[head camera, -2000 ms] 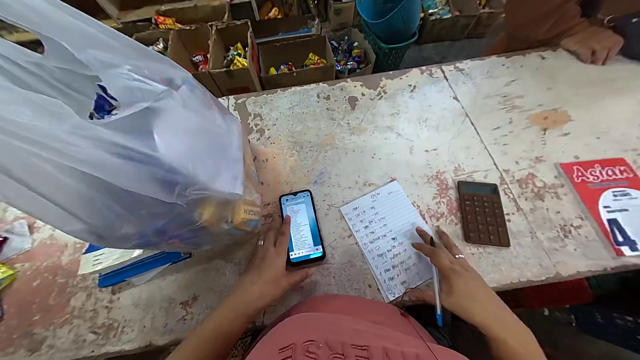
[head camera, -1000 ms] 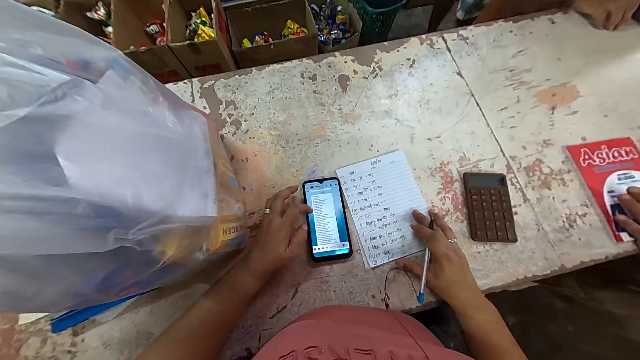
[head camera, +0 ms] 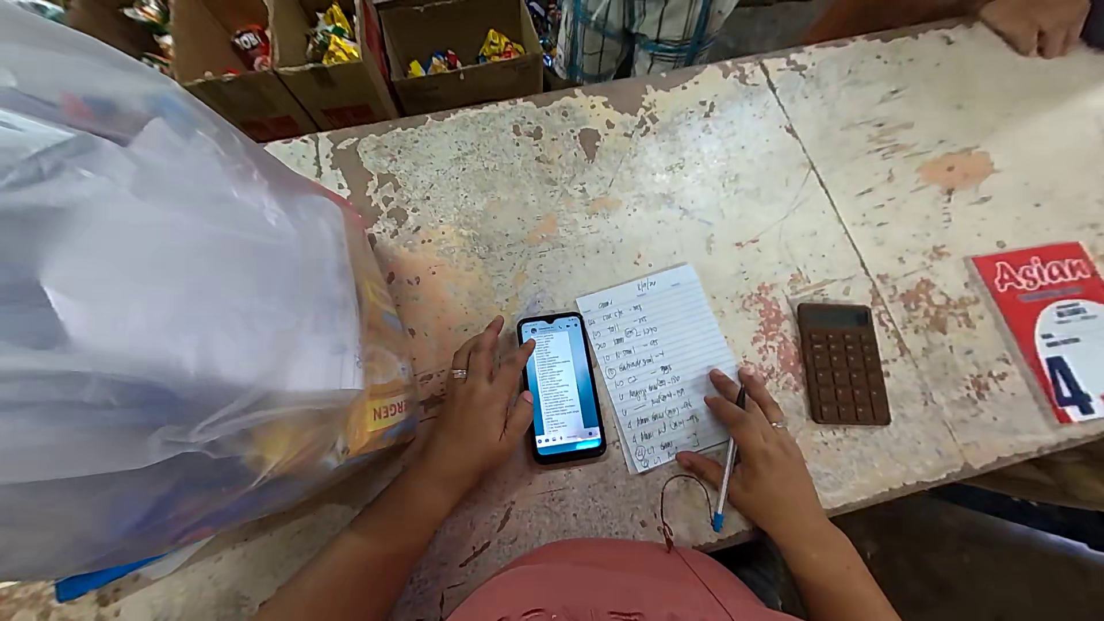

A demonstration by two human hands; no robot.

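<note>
A smartphone point(head camera: 565, 388) with its screen lit lies on the worn painted tabletop point(head camera: 552, 233). My left hand point(head camera: 483, 401) rests at the phone's left edge, fingers apart, fingertips touching it. Just right of the phone lies a sheet of lined paper point(head camera: 660, 362) with handwriting. My right hand point(head camera: 759, 453) lies over the sheet's lower right corner, a pen point(head camera: 729, 474) with a blue end tucked between its fingers. A brown calculator point(head camera: 843, 364) sits to the right of that hand.
A large filled translucent plastic bag point(head camera: 190, 285) stands at the left, partly over a blue item point(head camera: 108, 582). A red and white booklet point(head camera: 1048, 332) lies at the right. Cardboard boxes point(head camera: 466, 86) with packaged goods stand beyond the table. Another person's hand point(head camera: 1035, 26) rests at the far right edge.
My left hand's fingers are more spread beside the phone. The other person's hand over the booklet one second ago is gone from it. A checked cloth now shows beyond the far edge.
</note>
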